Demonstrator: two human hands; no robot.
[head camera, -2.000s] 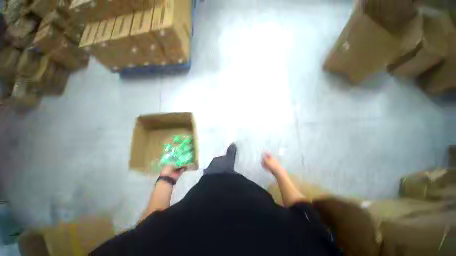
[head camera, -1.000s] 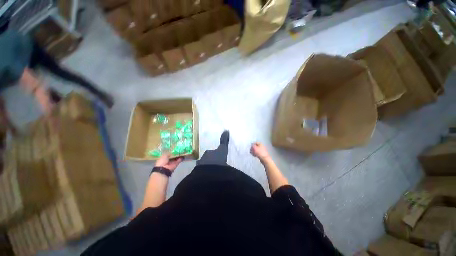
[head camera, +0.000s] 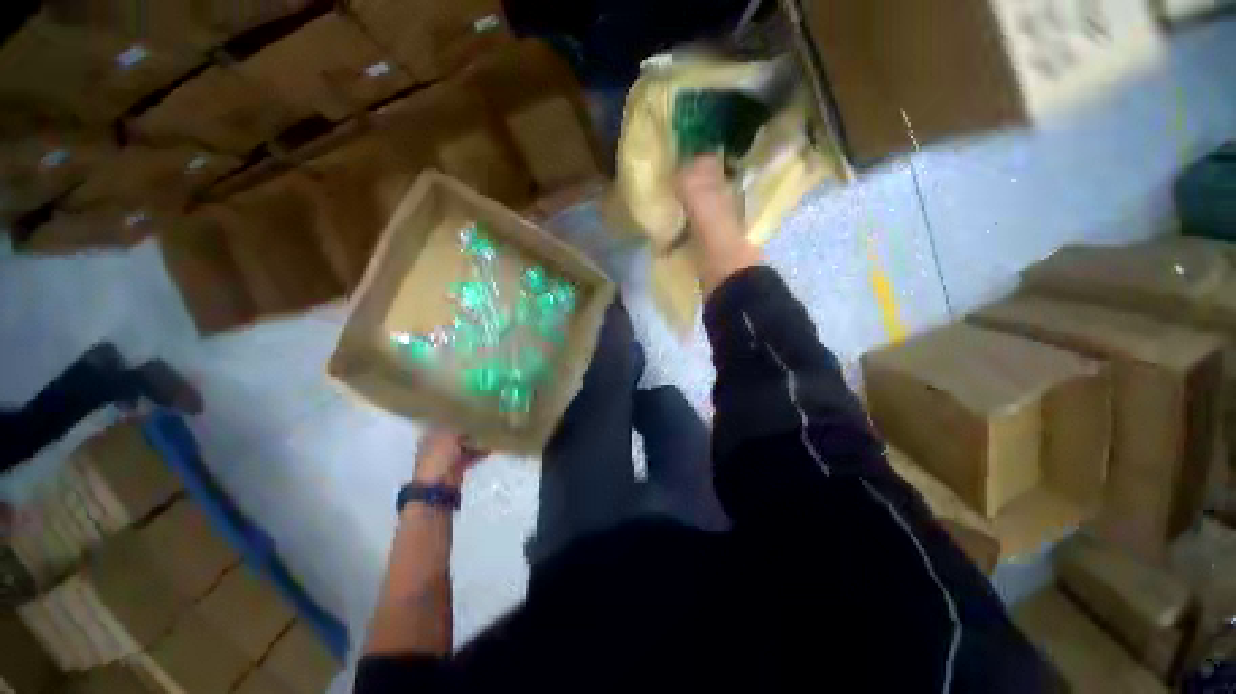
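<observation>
A small open carton (head camera: 376, 309) is tilted in front of my body at the left centre. My left hand (head camera: 445, 457) grips its near lower edge. Several small green packets (head camera: 495, 325) in clear plastic lie spread on its bottom. My right hand (head camera: 705, 190) reaches forward to the mouth of a kraft paper sack (head camera: 645, 149). Dark green contents (head camera: 718, 119) show inside the sack, just beyond the hand. The hand is blurred, and its fingertips are not clear, so I cannot tell whether it holds anything.
Rows of brown cartons (head camera: 325, 203) stand at the upper left. Stacked cartons on a blue pallet (head camera: 244, 529) are at the lower left, with a person's dark leg (head camera: 102, 386) beyond. More cartons (head camera: 976, 380) are at the right. A tall brown box (head camera: 908, 82) stands beside the sack.
The view has turned and moved up to the sack. My right hand has gone from hanging at my side to the sack's mouth. The small carton, still in my left hand, has rotated and tilted.
</observation>
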